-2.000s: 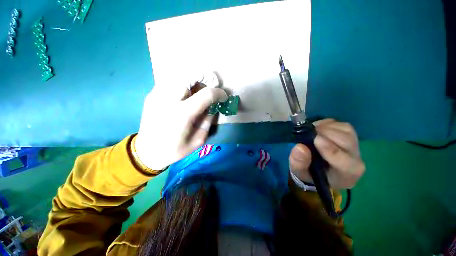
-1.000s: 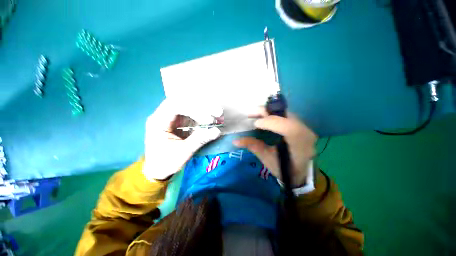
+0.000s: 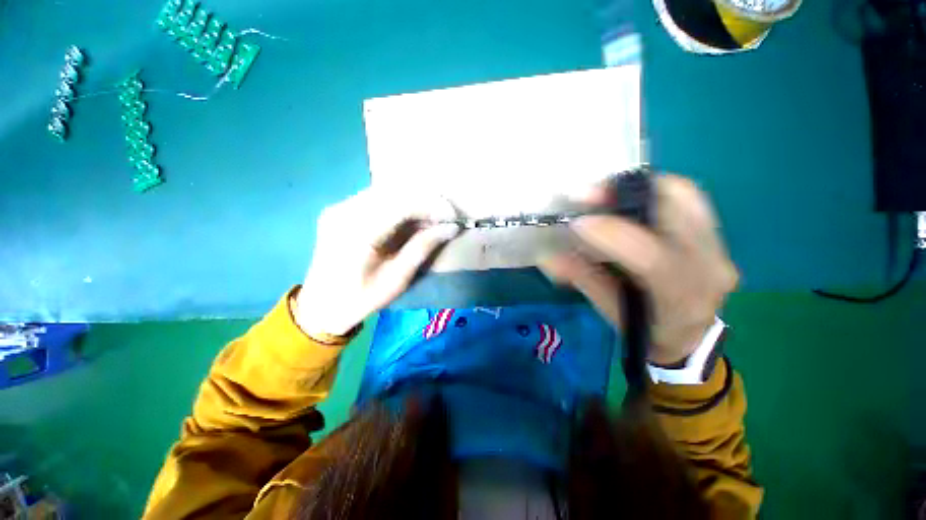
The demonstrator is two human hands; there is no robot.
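My left hand [image 3: 371, 254] pinches the left end of a PCB strip [image 3: 518, 219], seen edge-on with small components along it. The fingers of my right hand [image 3: 650, 264] are at the strip's right end and appear to pinch it. My right hand also holds the soldering iron by its black handle [image 3: 634, 295], with the barrel pointing away; barrel and tip are blurred. The strip is over the near edge of the pale work board [image 3: 503, 132]. Both hands are slightly blurred.
Green PCB strips [image 3: 140, 132] and a narrower silvery strip [image 3: 66, 93] lie on the mat at the left, with thin wire near them. A yellow-and-black reel [image 3: 726, 25] is at the far edge. A black box [image 3: 899, 122] and cable [image 3: 863, 298] are at the right.
The small green piece in my left hand now shows edge-on as a longer strip. My right hand, with the iron, has come in to the strip's right end. The camera view has shifted.
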